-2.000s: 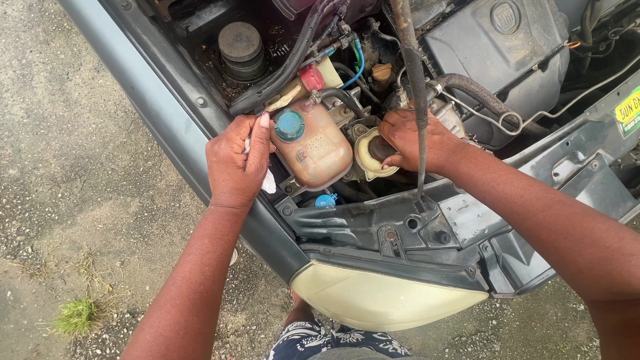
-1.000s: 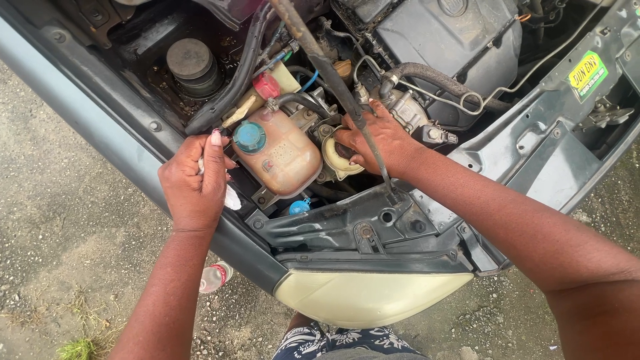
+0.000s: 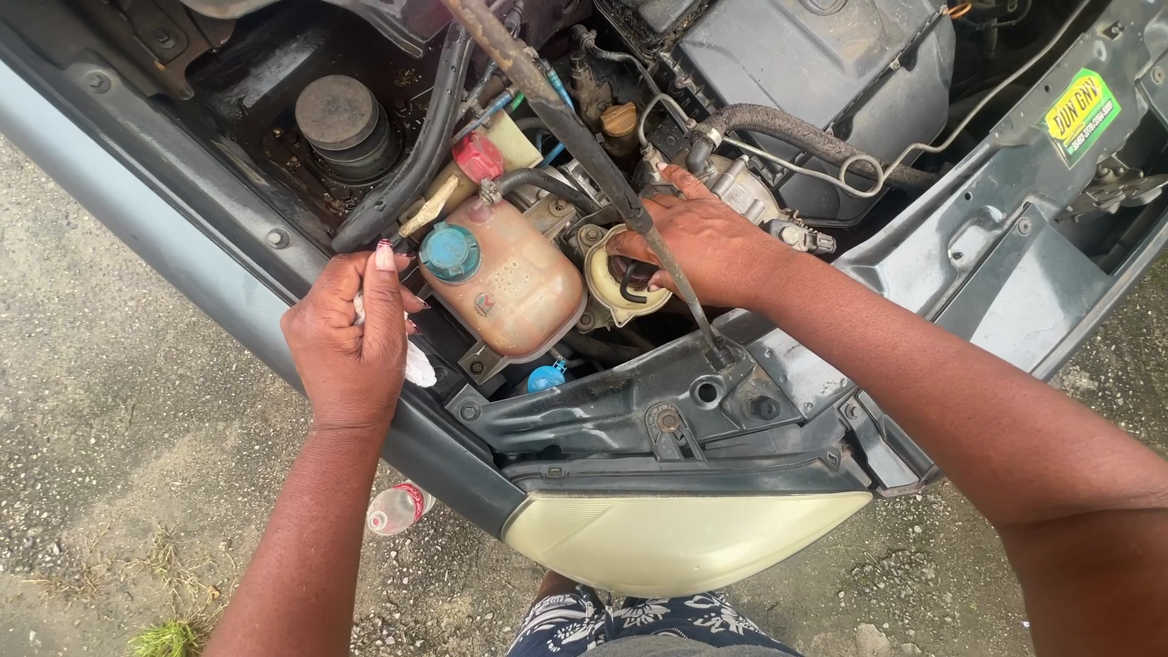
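My left hand (image 3: 351, 333) is closed around a crumpled white cloth or tissue (image 3: 418, 365), over the fender edge and left of a coolant expansion tank (image 3: 516, 283) with a blue cap (image 3: 450, 252). In the engine bay, my right hand (image 3: 698, 237) reaches behind the thin prop rod, its fingers on and around a cream plastic housing (image 3: 616, 297) right of the tank. Inside the housing's opening a dark part with a short black hook-shaped piece shows. The fingertips are partly hidden, so whether they grip anything cannot be told.
A bonnet prop rod (image 3: 584, 137) slants across the bay. Near the tank are a red cap (image 3: 478, 157), a small blue cap (image 3: 546, 376) and a black hose (image 3: 821, 141). The headlight (image 3: 684, 538) lies at the front. A plastic bottle (image 3: 398, 508) is on the ground.
My right hand has shifted off the housing's centre toward its right side, with fingers more spread, uncovering the dark opening. My left hand keeps its hold beside the tank. The view has shifted.
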